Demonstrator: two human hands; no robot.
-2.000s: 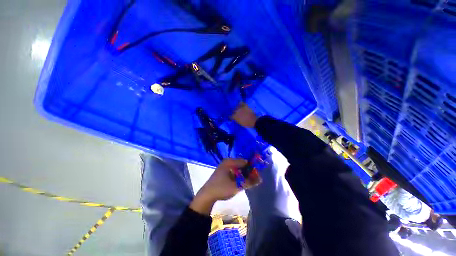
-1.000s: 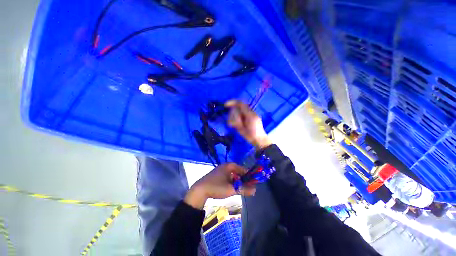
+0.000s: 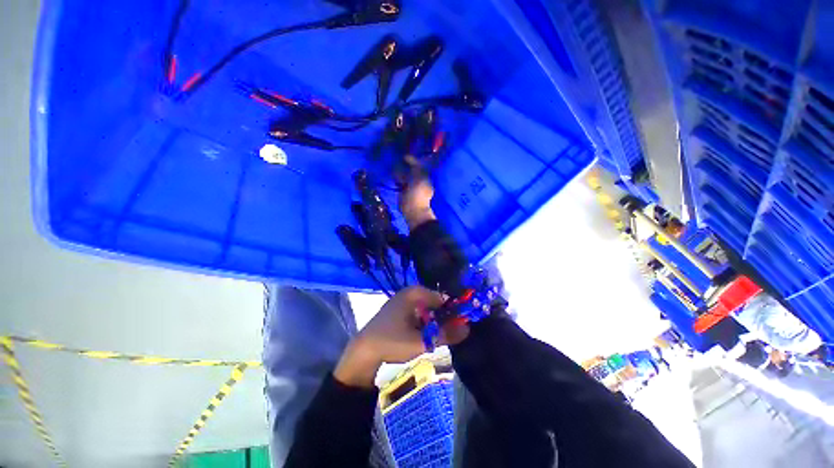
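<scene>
My left hand (image 3: 398,334) is closed around a bunch of cable assemblies; their red and blue tips (image 3: 466,306) stick out to the right, and their thick black ends (image 3: 375,224) hang out over the crate's near side. My right hand (image 3: 418,196) reaches into the blue crate (image 3: 210,215). Its fingers are blurred at black cable ends, and I cannot tell if they grip them. Loose black cables (image 3: 274,35), some with red tips, lie on the crate bottom. A small white piece (image 3: 272,154) lies near them.
Blue slotted crates (image 3: 722,137) rise on the right. A red bin (image 3: 732,302) and a person's sleeve (image 3: 775,324) show at lower right. Below are stacked blue crates (image 3: 419,422) with a wooden pallet (image 3: 411,382), and yellow-black floor tape (image 3: 137,356).
My right hand has moved back near my left hand, then farther into the crate again. My left hand keeps its bunch. The view has shifted slightly.
</scene>
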